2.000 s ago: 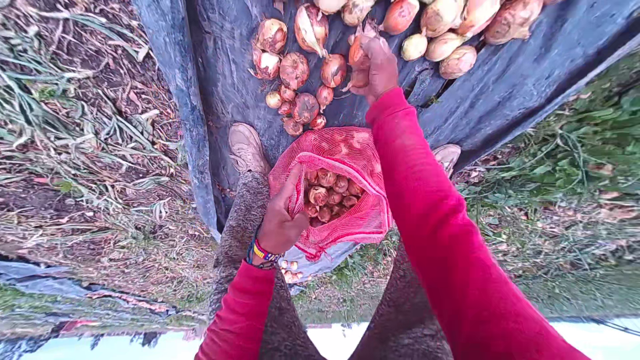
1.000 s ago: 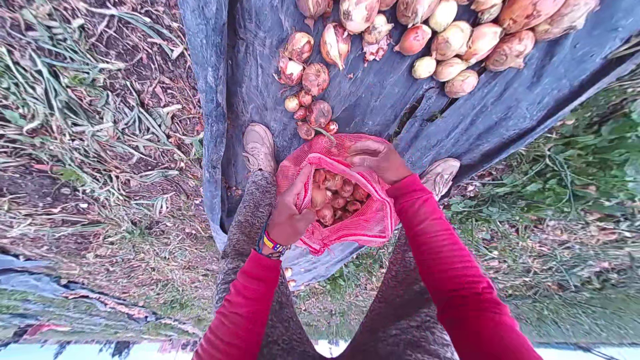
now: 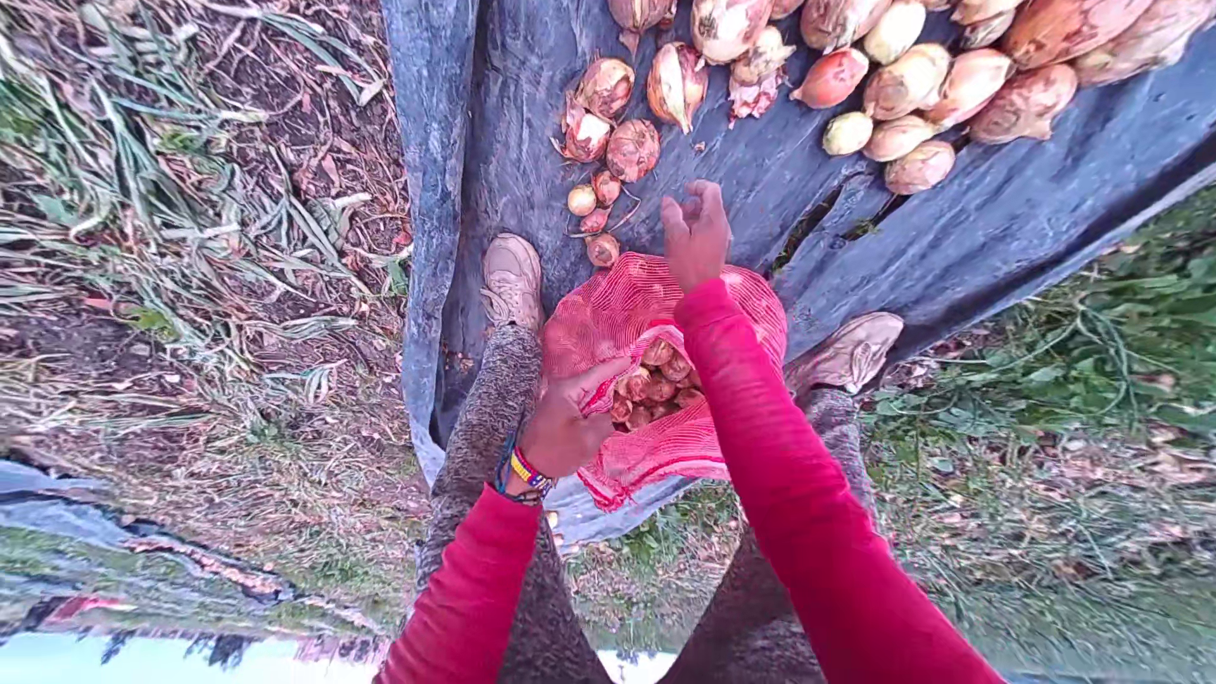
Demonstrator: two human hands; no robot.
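Note:
Between my feet stands a red mesh sack point(image 3: 665, 304) with its mouth open and several small onions point(image 3: 655, 388) inside. My left hand point(image 3: 567, 427) grips the sack's rim on its left side. Above the sack's far edge, my right hand point(image 3: 698, 233) reaches out with its fingers partly curled and nothing seen in them. Just left of that hand lies a cluster of small onions point(image 3: 605, 188) on dark plastic sheeting point(image 3: 532, 190), with larger reddish onions point(image 3: 633, 150) beyond. A bigger pile of onions point(image 3: 907, 81) lies at the upper right.
My shoes point(image 3: 513, 280) rest on the sheeting at either side of the sack. A slit point(image 3: 807, 228) runs through the sheeting right of my right hand. Dry stalks point(image 3: 171, 190) cover the ground at left, and green plants point(image 3: 1073, 351) grow at right.
My right hand was over the onions, then at the sack's mouth, and is now out beyond the sack's far edge. My left hand stays at the sack's left rim.

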